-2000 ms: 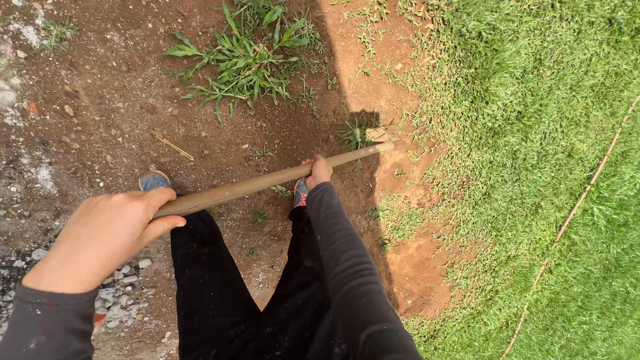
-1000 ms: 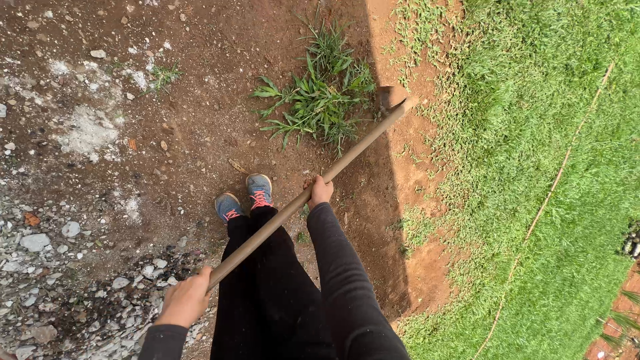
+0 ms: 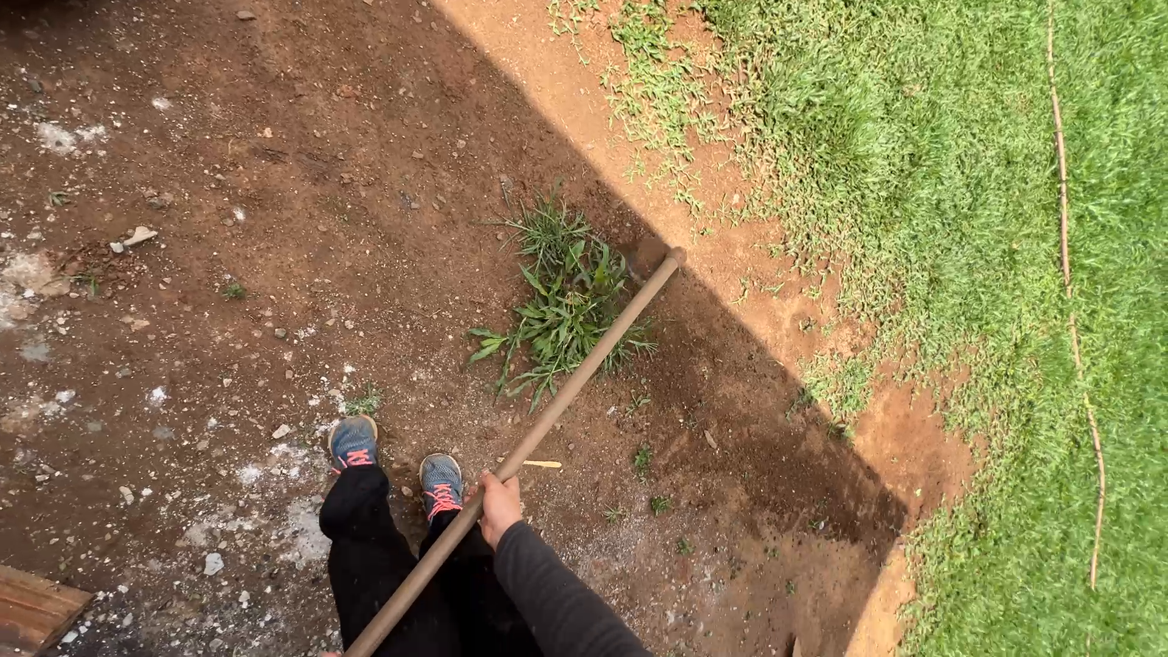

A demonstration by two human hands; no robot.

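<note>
My right hand (image 3: 499,507) is closed around the long wooden handle of a hoe (image 3: 566,397), over my right shoe. Only a sliver of my left hand (image 3: 330,653) shows at the bottom edge, against the lower part of the handle; the rest is out of frame. The handle slants up to the right, passing over the edge of a leafy clump of weeds (image 3: 570,315). Its far end lies just right of the clump, near the shadow's edge. The hoe's blade (image 3: 646,255) is dim in the shade, and its contact with the soil is unclear.
Blue-grey shoes (image 3: 353,442) with pink laces stand on bare, stony soil. Green lawn (image 3: 985,274) runs down the right side, with a thin line resembling a hose or stick (image 3: 1066,228) across it. A brown board-like piece (image 3: 36,607) lies at lower left.
The feet have moved apart since one second ago. The hoe's far end has shifted from the clump's upper right to close beside it. My left hand has mostly left the frame as the view turned.
</note>
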